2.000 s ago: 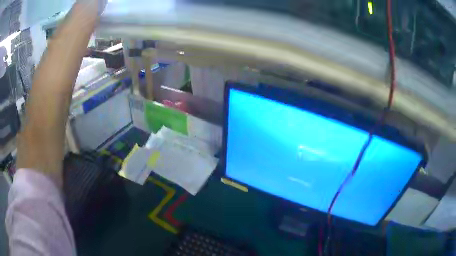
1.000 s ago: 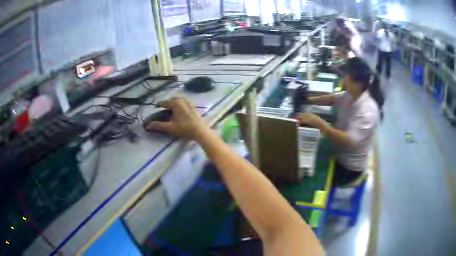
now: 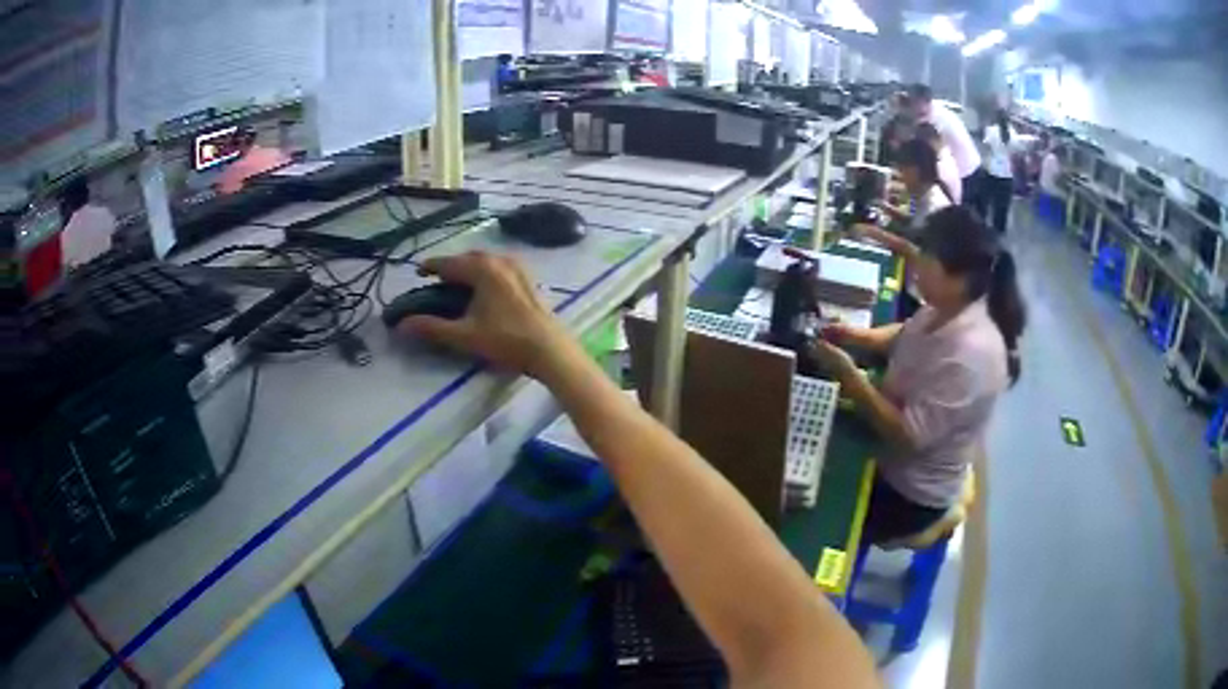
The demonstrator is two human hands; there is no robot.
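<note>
My left hand [image 3: 492, 316] reaches in from the lower right and rests over a black mouse [image 3: 428, 304] on the grey upper shelf [image 3: 317, 464]. The fingers curl around the mouse, partly hiding it. Black cables [image 3: 303, 323] lie tangled just left of the mouse. A black keyboard-like object [image 3: 121, 303] sits on a dark green instrument [image 3: 121, 464] at the left. My right hand is out of the picture.
Behind my hand are a second black mouse [image 3: 546, 224] and a black-framed tray [image 3: 384, 218]. Below the shelf edge show a blue monitor corner [image 3: 276, 653] and a brown board [image 3: 721, 411]. A seated person [image 3: 943, 377] works at the right, beside an aisle.
Since two seconds ago the view has swung left from the monitor to the shelf and aisle. Over the last second my left hand has stayed on the mouse, and the picture has sharpened.
</note>
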